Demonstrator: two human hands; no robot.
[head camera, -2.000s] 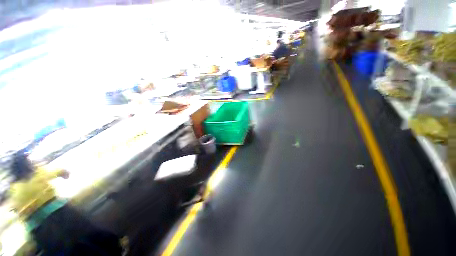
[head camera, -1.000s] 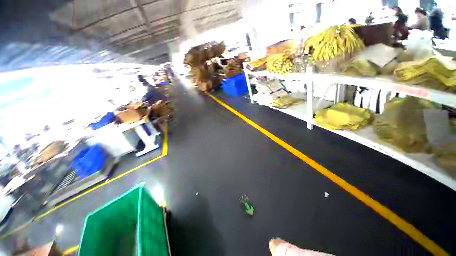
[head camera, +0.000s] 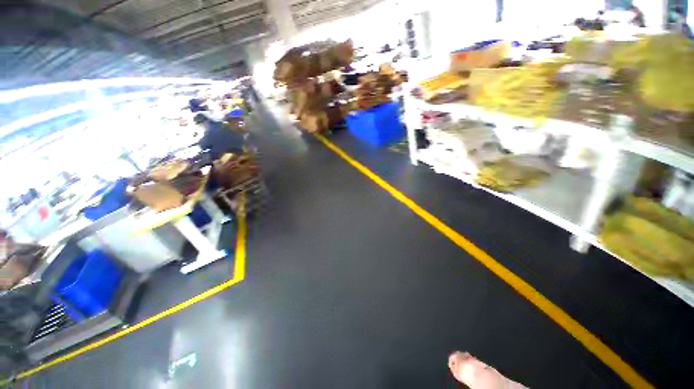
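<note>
Part of one hand, likely my right hand (head camera: 481, 372), shows at the bottom edge, right of centre. Only a thumb or fingertip and a bit of the hand are in the picture; the rest is cut off, so I cannot tell whether it holds anything. My left hand is not in view. Nearest in front is the dark grey floor (head camera: 327, 266) of an aisle. On the right is a white rack (head camera: 601, 182) with yellow-khaki pieces (head camera: 517, 91) on its upper shelf and more on the lower one.
A yellow line (head camera: 456, 239) runs along the rack side. Brown heaps (head camera: 312, 83) and a blue bin (head camera: 374, 124) stand ahead. At left are a table (head camera: 171, 216) with brown pieces, another blue bin (head camera: 91, 283), and a dark-clothed person (head camera: 219, 137) farther back.
The view has moved forward along the aisle. The green crate has passed out of the picture. The rack and left table are nearer. The visible hand part has shifted slightly right.
</note>
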